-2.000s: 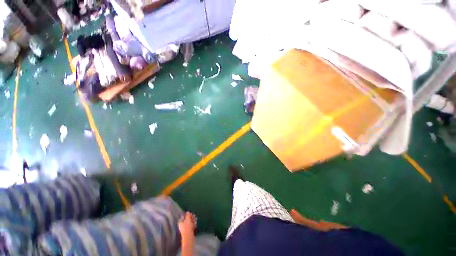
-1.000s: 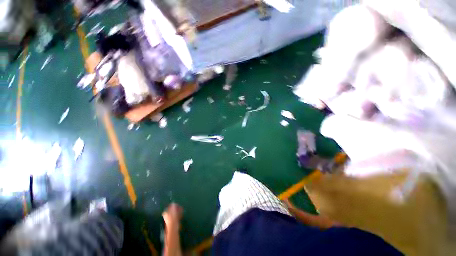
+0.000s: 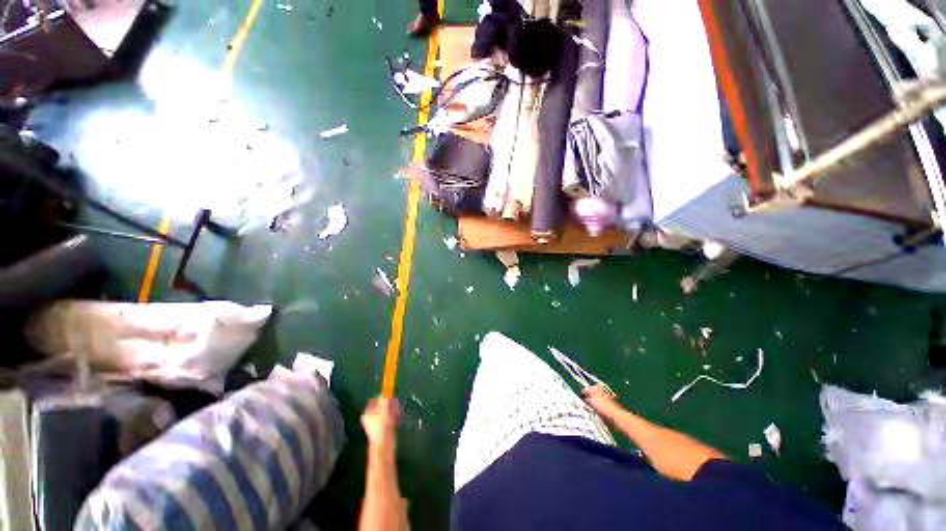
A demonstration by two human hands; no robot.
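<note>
My left hand (image 3: 381, 415) hangs low over the green floor, beside a yellow line, with no held thing visible; its fingers are too small to read. My right hand (image 3: 600, 394) is low at the right of my white checked clothing. A thin white strip (image 3: 571, 367) shows at its fingertips; it looks like floor scrap, but I cannot tell whether they touch. A blue-grey and white striped bundle (image 3: 233, 451) in plastic lies at the lower left, apart from my left hand.
Fabric rolls (image 3: 555, 156) and cloth lie on a pallet ahead, beside a long covered table (image 3: 705, 223). White sacks (image 3: 156, 337) and dark rolls are at the left. A pale bundle (image 3: 887, 446) is at the lower right. Scraps litter the floor. A person's foot (image 3: 422, 23) shows at the top.
The view has turned left and moved forward. The cardboard box and white cloth at the right have left the picture. The pallet of rolls is now nearer the centre. Both arms still hang low.
</note>
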